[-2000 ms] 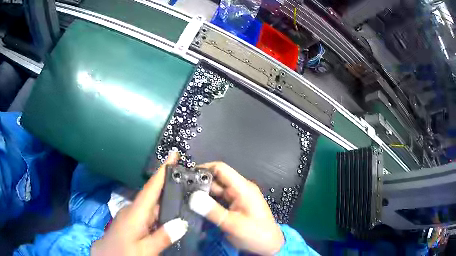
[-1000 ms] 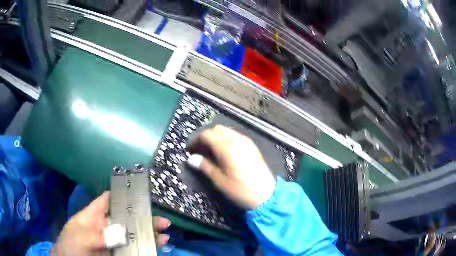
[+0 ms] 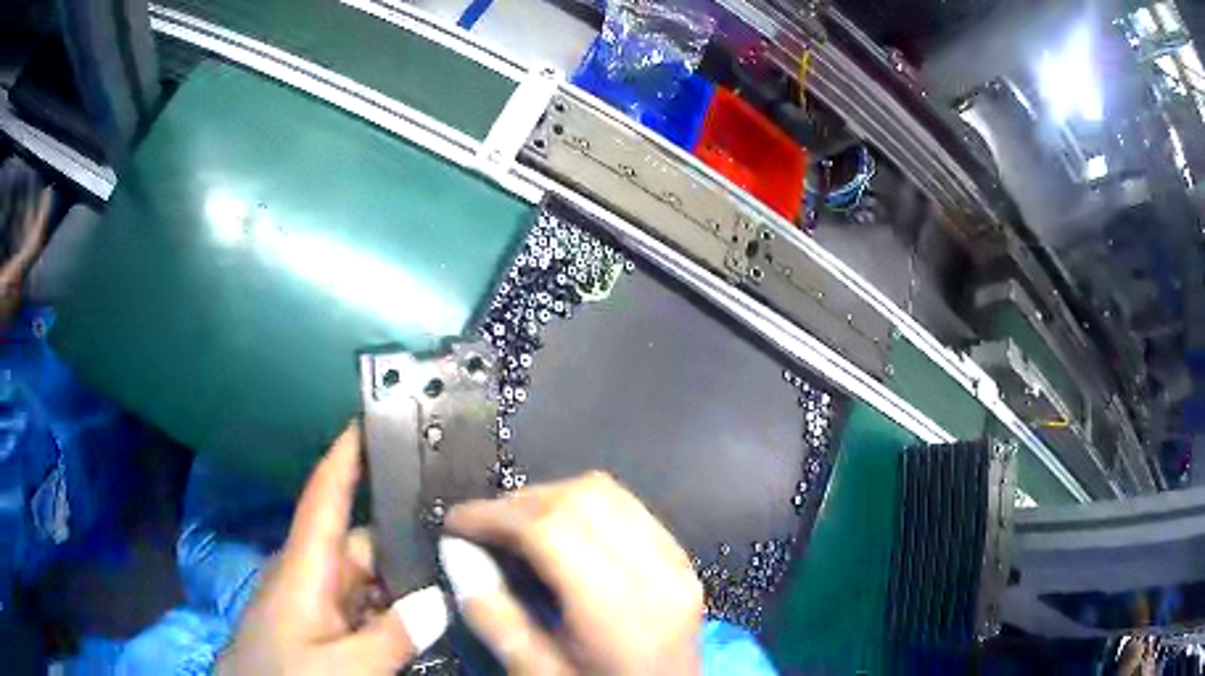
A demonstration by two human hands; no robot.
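A long grey metal plate (image 3: 456, 449) with round holes at its far end is held up in front of me, over the left edge of the black tray (image 3: 648, 396). My left hand (image 3: 324, 594) grips the plate from the left, its white-capped thumb on the plate's face. My right hand (image 3: 582, 581) is over the plate's right side, fingertips touching its face near a small hole; whether a nut is between the fingers is hidden. Loose silver and dark nuts (image 3: 535, 284) lie along the tray's left, right and near edges.
A stack of dark ribbed plates (image 3: 945, 541) stands at the right on the green mat (image 3: 264, 251). Beyond the tray, plates (image 3: 648, 178) lie on the conveyor between silver rails. Blue (image 3: 648, 93) and red (image 3: 753, 152) bins are behind. A person's hand (image 3: 27, 238) is at the far left.
My right hand has moved from over the tray's nuts to the plate. The plate, in my left hand, has come up and to the right. The camera view has shifted slightly.
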